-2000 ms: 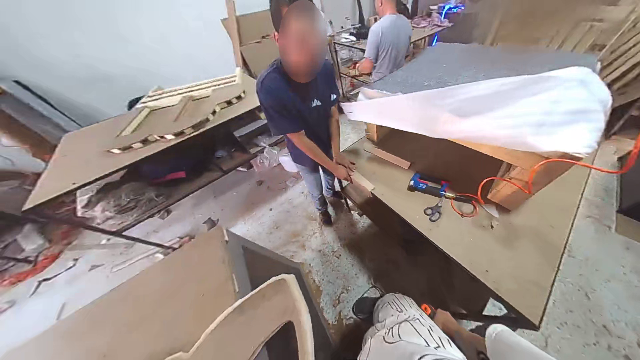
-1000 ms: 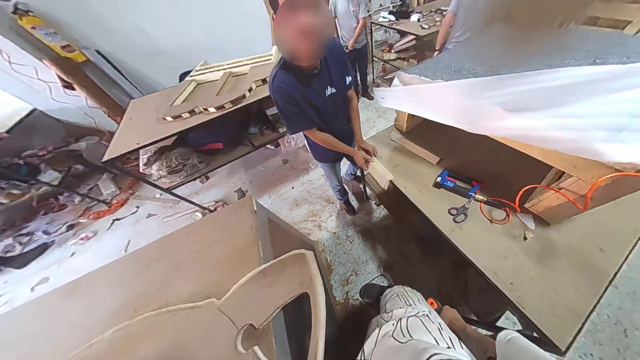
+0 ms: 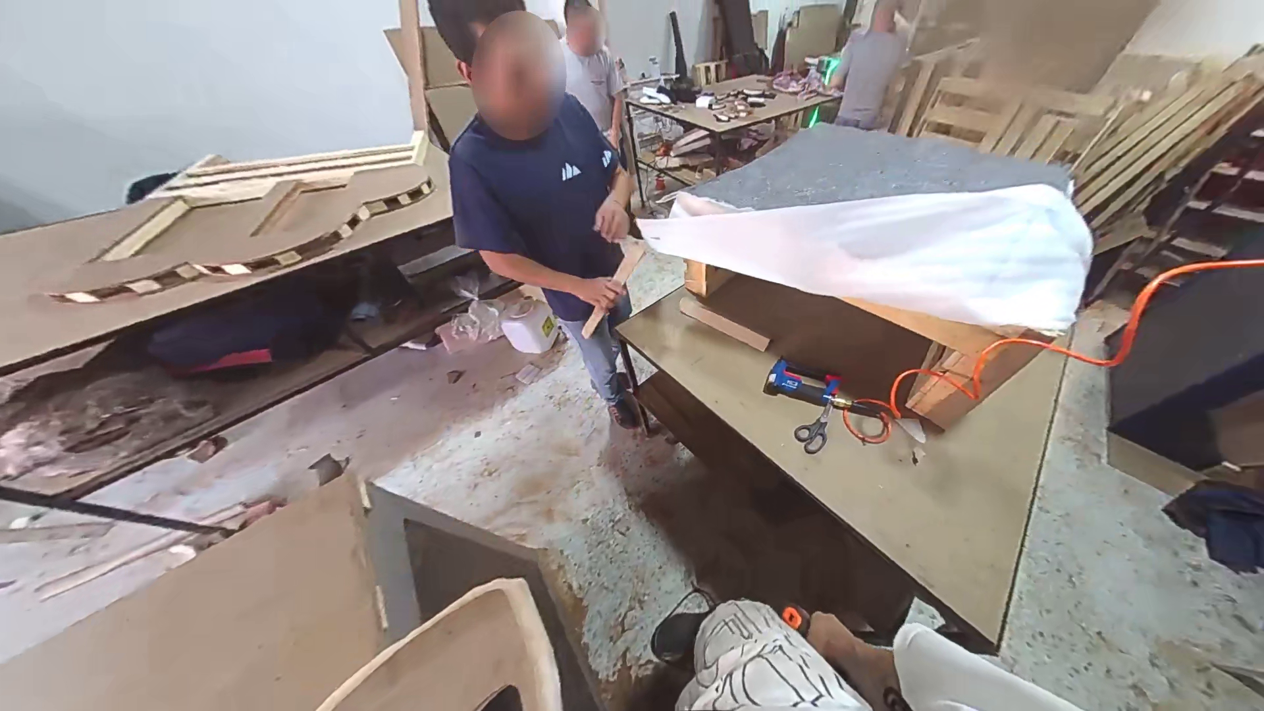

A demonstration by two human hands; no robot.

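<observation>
My right hand (image 3: 851,654) is low in the picture beside my patterned trouser leg, closed around a small orange and black object (image 3: 794,618) whose orange end shows; the grip is partly hidden. My left hand is out of view. Ahead of my right hand, scissors (image 3: 813,433) lie on a worktable (image 3: 948,513). Close to them is a blue and black air tool (image 3: 802,381) with a coiled orange hose (image 3: 1136,326). A wooden frame (image 3: 963,390) stands there under white cloth (image 3: 889,242) and grey padding (image 3: 869,163). A loose wooden strip (image 3: 724,324) lies beside it.
Across the worktable, a person (image 3: 538,197) holds an angled wooden piece (image 3: 614,288). A curved wooden chair-like part (image 3: 459,647) and a large panel (image 3: 227,592) are at lower left. Another table (image 3: 59,316) bears wooden frames. Two more people stand farther back. Scraps litter the floor.
The person across the worktable has raised the angled wooden piece, which was low at the table's corner, and now holds it in front of the body. The view has swung about.
</observation>
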